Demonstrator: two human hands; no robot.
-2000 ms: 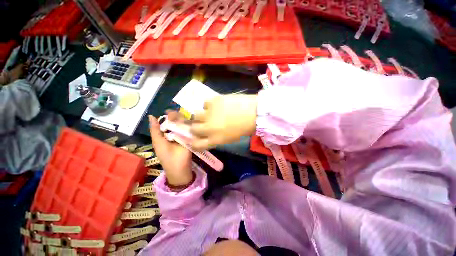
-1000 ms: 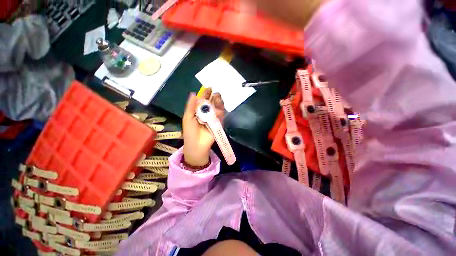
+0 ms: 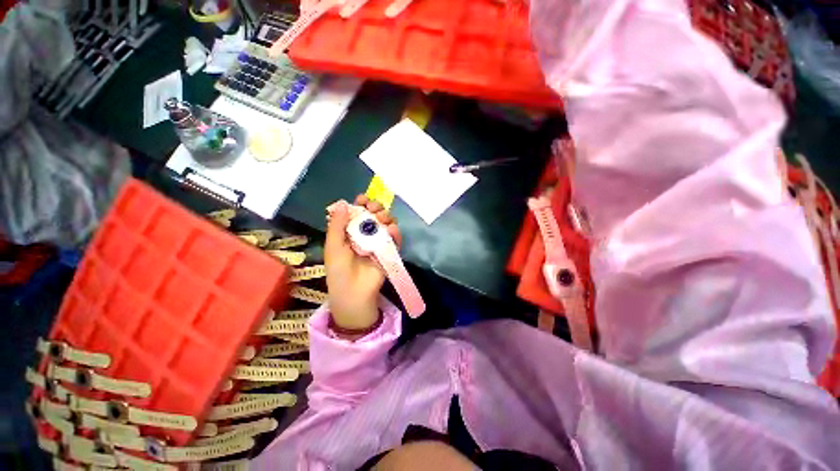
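Note:
A pink smartwatch [image 3: 370, 230] lies back side up in my left hand [image 3: 353, 281], its round dark sensor showing. Its long slotted strap hangs down to the right past the palm. My left hand is palm up, fingers curled around the watch. My right hand is out of the picture past the top edge; only its pink striped sleeve [image 3: 663, 120] shows, reaching up over the right side. Another pink watch [image 3: 564, 276] lies back side up on the red tray at the right, partly hidden by the sleeve.
A red compartment tray [image 3: 166, 276] with beige-strap watches [image 3: 120, 411] is at left. Another red tray [image 3: 433, 46] is at the top. A white paper [image 3: 419, 170] and pen [image 3: 484, 166] lie ahead. A clipboard [image 3: 304, 152], calculator [image 3: 267, 83] and clear bottle [image 3: 210, 138] are at upper left.
My right hand has left the watch and gone up out of the picture. The watch now rests in my left palm, back up. The right sleeve now covers more of the right tray.

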